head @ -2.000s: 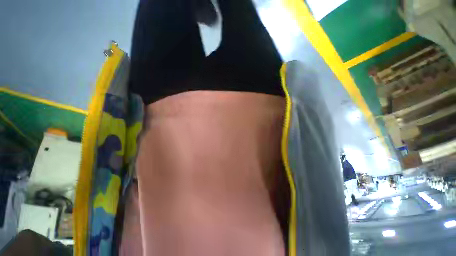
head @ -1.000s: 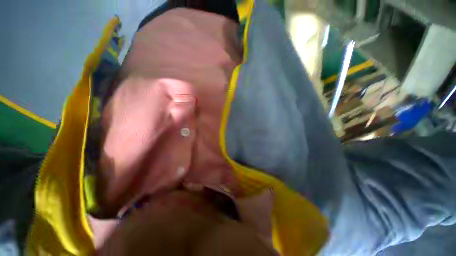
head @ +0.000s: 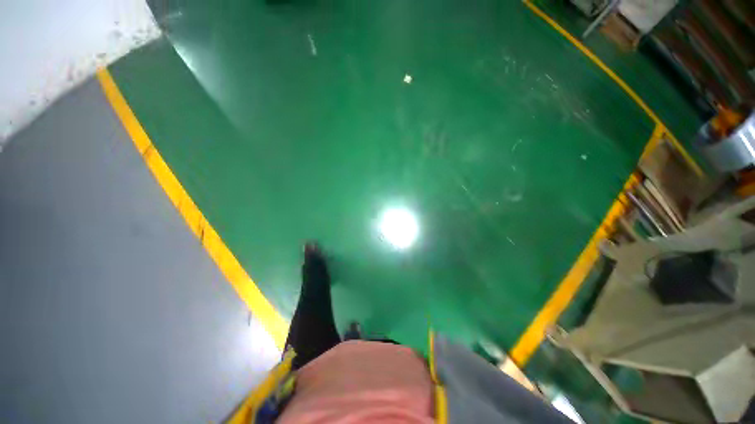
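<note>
Neither of my hands shows in the head view, and no held thing is visible. Below me is my pink shirt [head: 364, 385] between the yellow edges of the grey open jacket [head: 476, 385]. My dark-clothed leg [head: 312, 310] reaches forward over the green floor [head: 356, 141]. What lies nearest in front is this shiny floor with a bright light reflection.
A yellow line [head: 186, 209] divides green from grey floor at left. A white wall corner [head: 70, 50] is upper left. At right stands a beige frame or table [head: 654, 323] with a black box [head: 694, 277], near a silvery round container [head: 733, 149].
The view has swung from my clothed torso out to the floor ahead. My shirt and jacket now fill only the bottom edge, and the jacket sleeve has left the picture.
</note>
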